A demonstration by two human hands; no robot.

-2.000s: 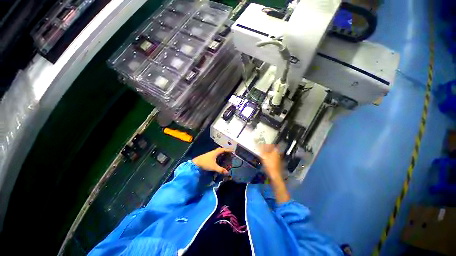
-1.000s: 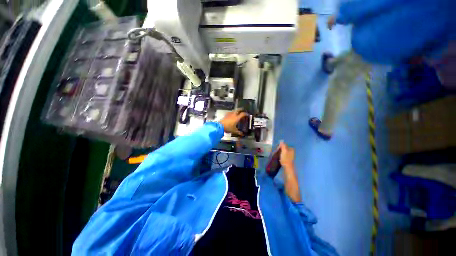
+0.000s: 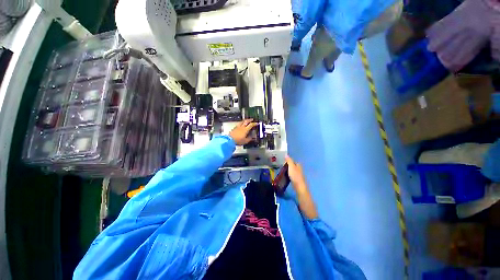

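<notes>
My left hand (image 3: 243,133) reaches onto the white machine's bed, its fingers at the dark and metal fixture (image 3: 270,130) on the right side. What lies under the fingers is hidden, so I cannot tell if they grip anything. My right hand (image 3: 295,170) is at the machine's front right corner and holds a dark, reddish-edged device unit (image 3: 282,179) close to my jacket. Another dark fixture with a pale part (image 3: 204,114) is on the left of the bed.
The machine's white overhead arm (image 3: 236,34) spans above the bed. A tall stack of clear blister trays (image 3: 82,115) stands left. An orange-handled tool (image 3: 135,191) lies below it, partly behind my sleeve. A person in blue (image 3: 351,22) is beyond the machine, and cartons (image 3: 438,109) are right.
My left hand has moved from the machine's front to the right-side fixture. My right hand has moved to the front corner, now with the device unit. The view has shifted; the other person has come into view.
</notes>
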